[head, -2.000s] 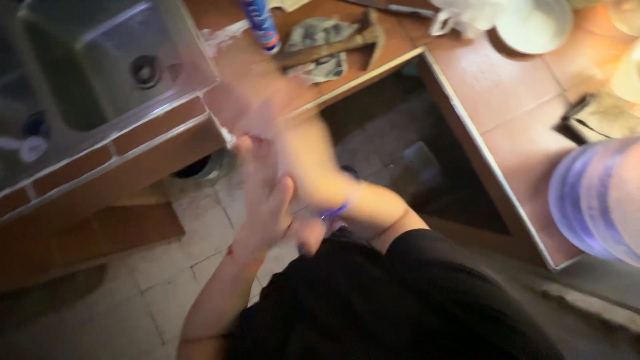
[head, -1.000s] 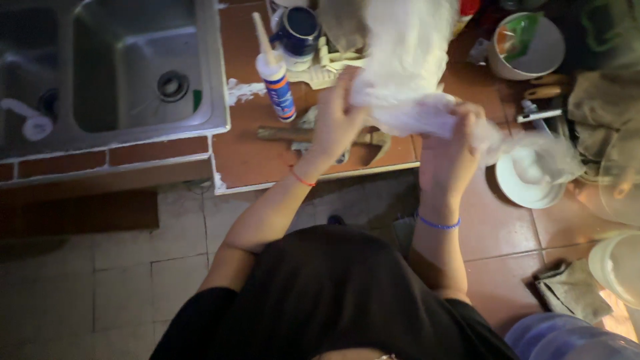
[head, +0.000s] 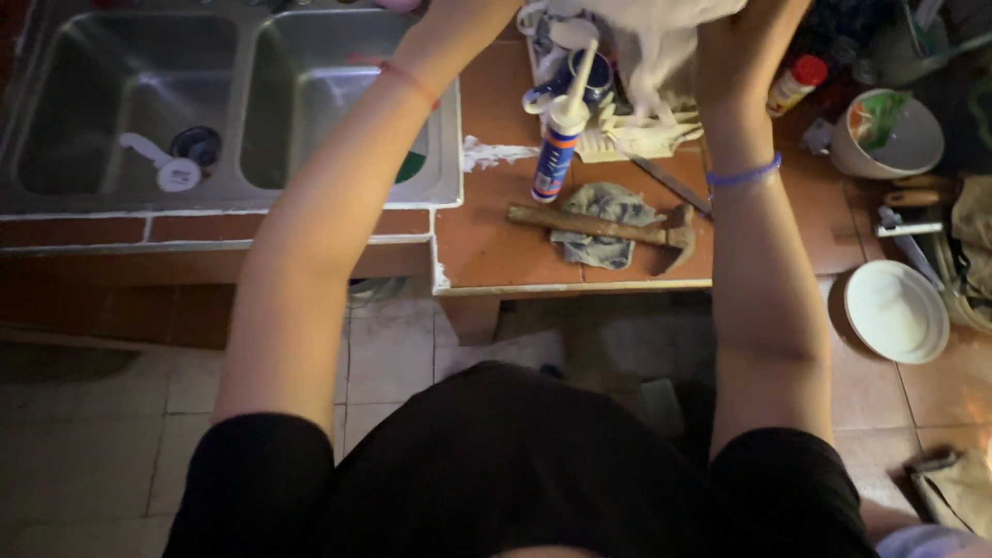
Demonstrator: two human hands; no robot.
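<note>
My left hand [head: 474, 14] reaches up past the top edge; its fingers are out of frame. My right hand [head: 732, 58] is beside a crumpled white plastic bag [head: 659, 23], its fingers cut off by the top edge. Below the bag stands a blue and white sealant cartridge [head: 556, 151] with a long nozzle. A claw hammer [head: 601, 225] with a wooden handle lies across a crumpled grey cloth [head: 608, 252]. Near it a narrow flat blade [head: 673, 184] points toward my right wrist. Behind the cartridge is a dark blue mug [head: 590, 76].
A double steel sink [head: 446, 182] is at the left, a white measuring scoop [head: 178, 174] in its left basin. White paste [head: 496, 153] marks the tiles beside it. At the right are a white bowl [head: 852, 147], a red-capped container [head: 798, 81] and a white plate [head: 895, 310].
Two seconds ago my hands were together near the counter's corner. One second ago both held the white bag over the counter; now they are farther up, at the top edge. The white plate is now uncovered.
</note>
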